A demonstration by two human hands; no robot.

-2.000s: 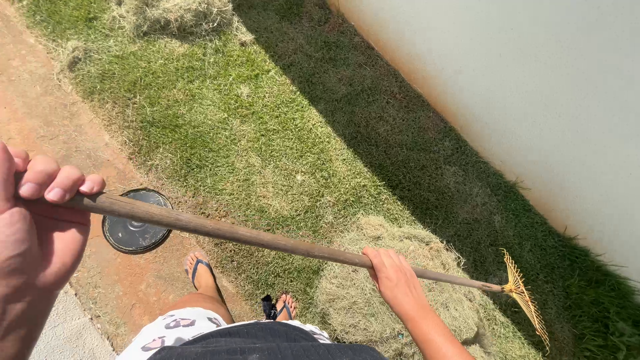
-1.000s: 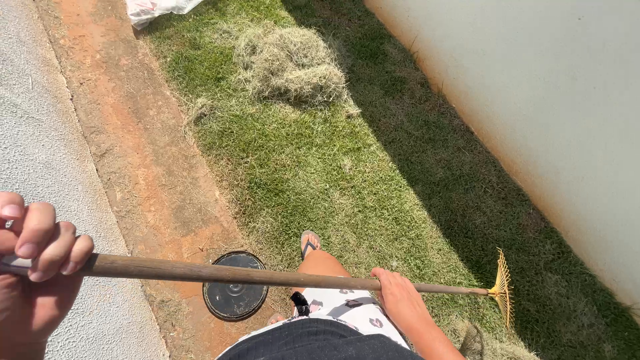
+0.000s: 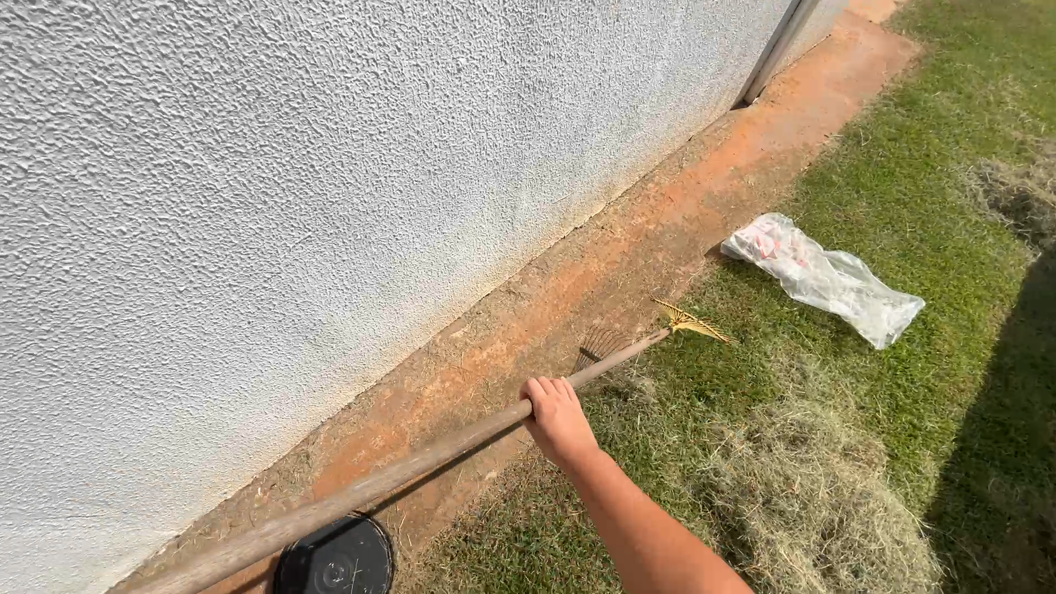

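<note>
My right hand (image 3: 558, 419) is closed around the wooden handle of a leaf rake (image 3: 462, 439), partway along its length. The handle runs from the bottom left up to a yellow, fan-shaped rake head (image 3: 689, 322), which is over the line between the bare soil and the grass. Its shadow falls on the soil to the left. My left hand is out of view, and the handle's near end is cut off by the frame. A pile of dry grass clippings (image 3: 817, 495) lies on the lawn, right of my forearm.
A rough white wall (image 3: 330, 206) borders the reddish soil strip (image 3: 577, 285) on the left. A round black lid (image 3: 337, 561) lies at the bottom. Beyond the rake, a clear plastic bag (image 3: 825, 276) rests on the grass. Another clippings pile (image 3: 1019, 194) is at the right edge.
The rake head has swung from the shaded grass by the smooth wall to the soil's edge. My left hand, on the handle before, has left the view. The view has turned strongly left.
</note>
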